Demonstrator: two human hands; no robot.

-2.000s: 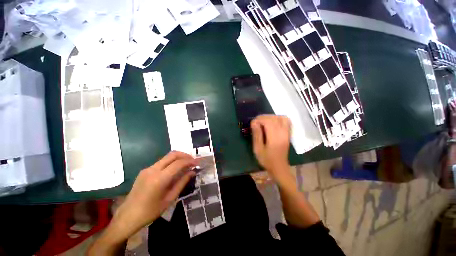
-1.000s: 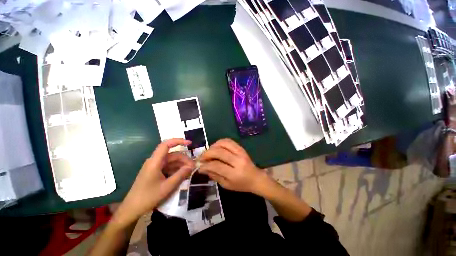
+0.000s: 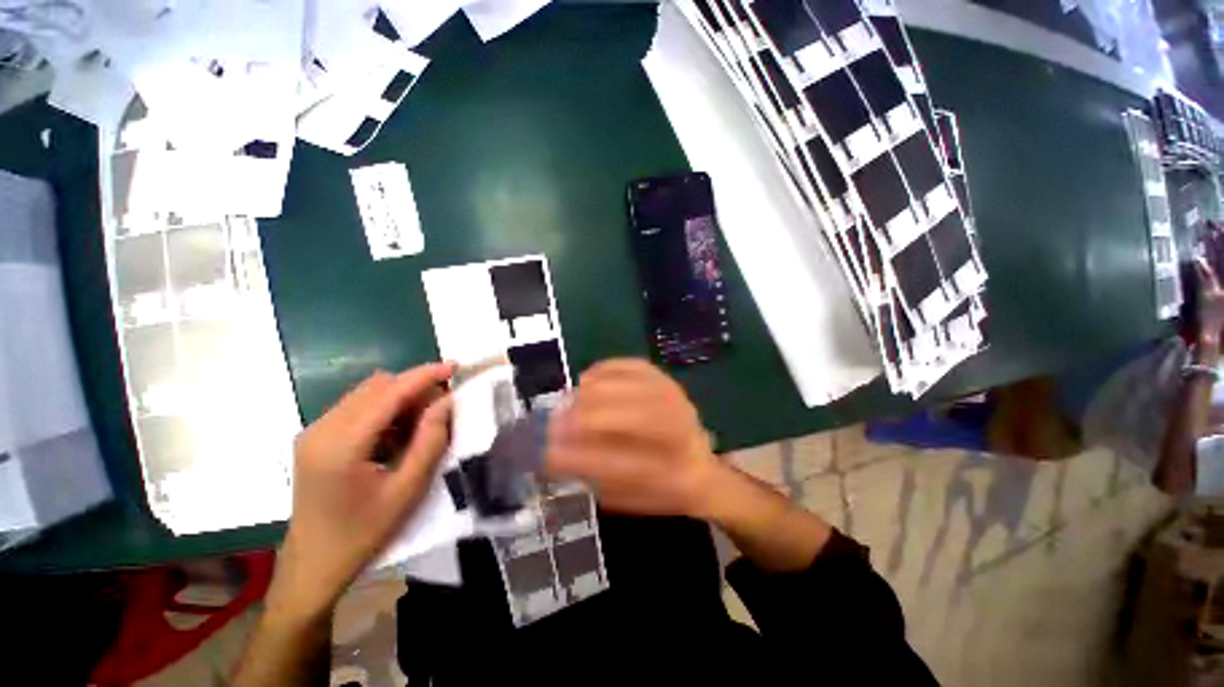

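Observation:
A die-cut sheet (image 3: 521, 293) lies in front of me, its near end over my lap. Its upper left part is plain white, its upper right has black squares, and its near end has grey squares. My left hand (image 3: 369, 470) pinches a thin white backing piece (image 3: 477, 413) above the sheet's left side. My right hand (image 3: 631, 436) is blurred, at the sheet's right edge, with a blurred greyish film (image 3: 517, 463) at its fingertips. The middle of the sheet is hidden by the film and hands.
A smartphone (image 3: 679, 269) lies right of the sheet. Fanned black-square sheets (image 3: 897, 188) and a long white sheet (image 3: 765, 228) lie farther right. Pale-square sheets (image 3: 201, 362), a small label (image 3: 387, 211), scrap (image 3: 201, 81) and a white block (image 3: 47, 362) are left. A person's arm (image 3: 1199, 389) shows far right.
My right hand left the phone and met my left hand at the sheet; now the hands are apart, with the backing and film raised between them. The phone screen lit up, then darkened partly.

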